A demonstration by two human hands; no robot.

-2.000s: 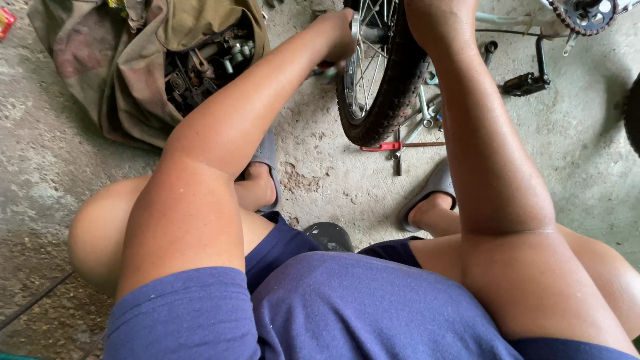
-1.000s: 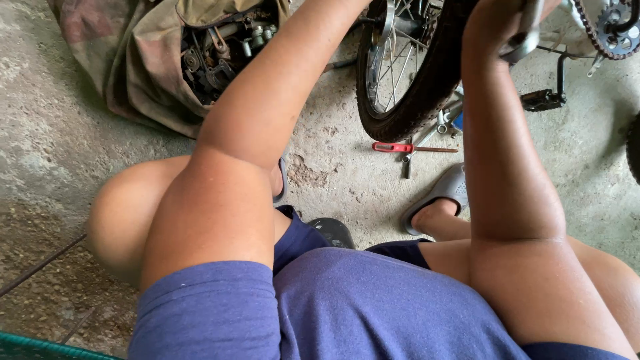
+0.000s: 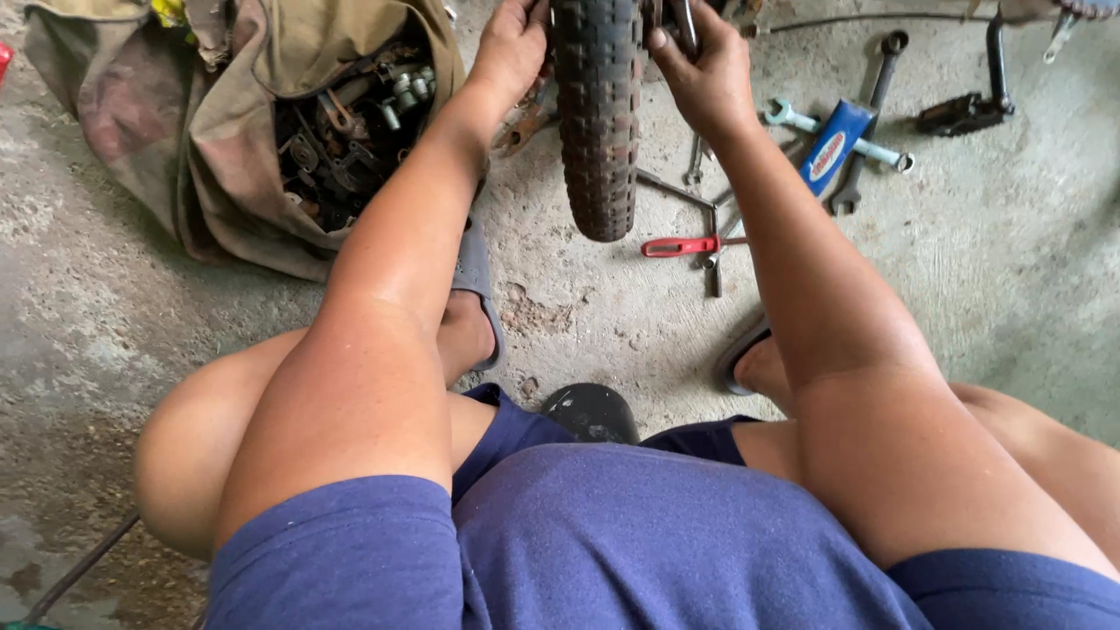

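Observation:
A knobbly bicycle tire points toward me at the top centre, its wheel seen nearly edge-on. My left hand is at the tire's left side; its fingertips are cut off or hidden, so its hold cannot be told. On the other side, my right hand has its thumb and fingers around a shiny metal tool, probably a wrench, close to the wheel's hub area. The upper end of that tool lies outside the view.
A canvas bag of metal parts lies at left. On the concrete are a red-handled screwdriver, an open-end wrench, a dark combination wrench and a blue packet. A crank pedal is at upper right, a black stool below me.
The wheel has turned from showing its spokes to nearly edge-on. My left hand, out of view one second ago, shows beside the tire. My right hand has come down beside the wheel with the metal tool.

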